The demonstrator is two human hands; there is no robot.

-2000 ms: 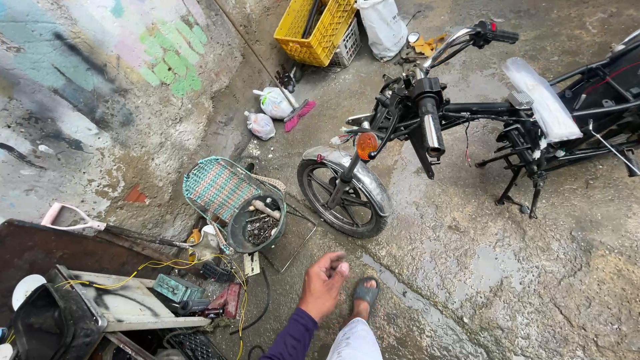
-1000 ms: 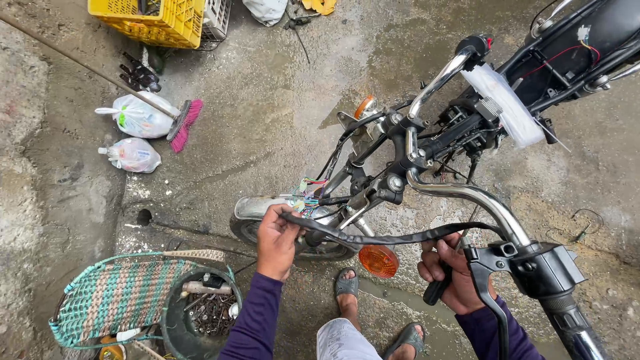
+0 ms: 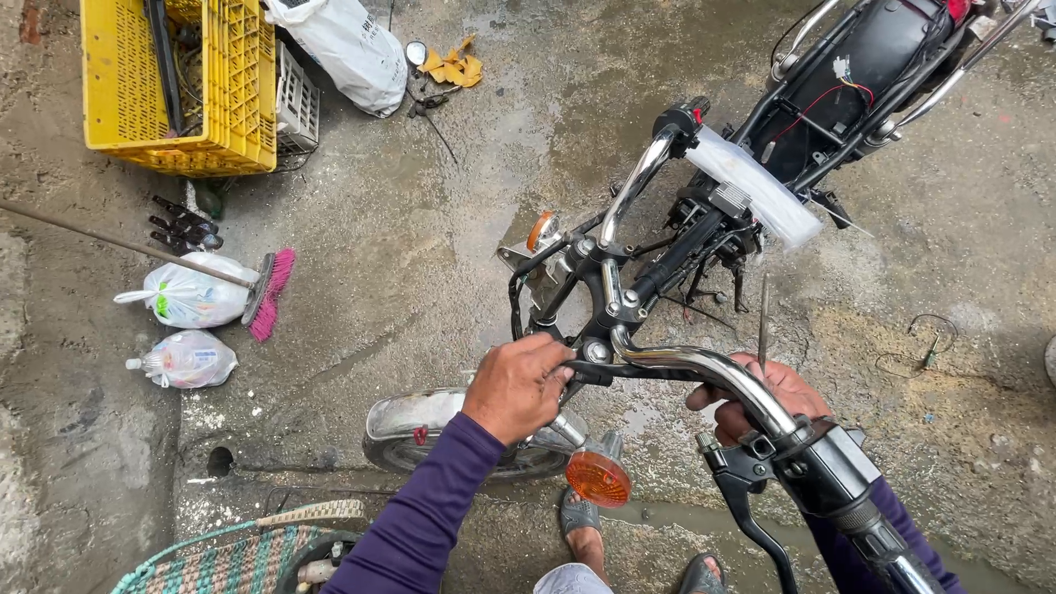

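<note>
A stripped motorcycle stands before me, its chrome handlebar (image 3: 701, 359) crossing the view. My left hand (image 3: 520, 388) pinches a black cable sleeve (image 3: 631, 370) beside the steering clamp (image 3: 597, 351). The sleeve runs along the handlebar toward my right hand (image 3: 771, 392), which is partly hidden behind the bar near the lever mount. A thin metal shaft (image 3: 764, 322) rises from my right fingers; its handle is hidden. Below my left hand are the front fender (image 3: 421, 412) and an orange turn signal (image 3: 598, 477). The brake or clutch lever (image 3: 751, 511) hangs beside the right forearm.
A yellow plastic crate (image 3: 177, 153), a white sack (image 3: 351, 58) and a pink-bristled broom (image 3: 271, 295) lie to the left, with tied plastic bags (image 3: 198, 293) by the broom. A woven chair (image 3: 239, 561) is at the lower left. The motorcycle frame (image 3: 833, 148) extends to the upper right.
Two seconds ago one hand was in view, away from the motorcycle. Since one second ago, my left hand has moved with the black sleeve from over the fender to the steering clamp. The view has shifted.
</note>
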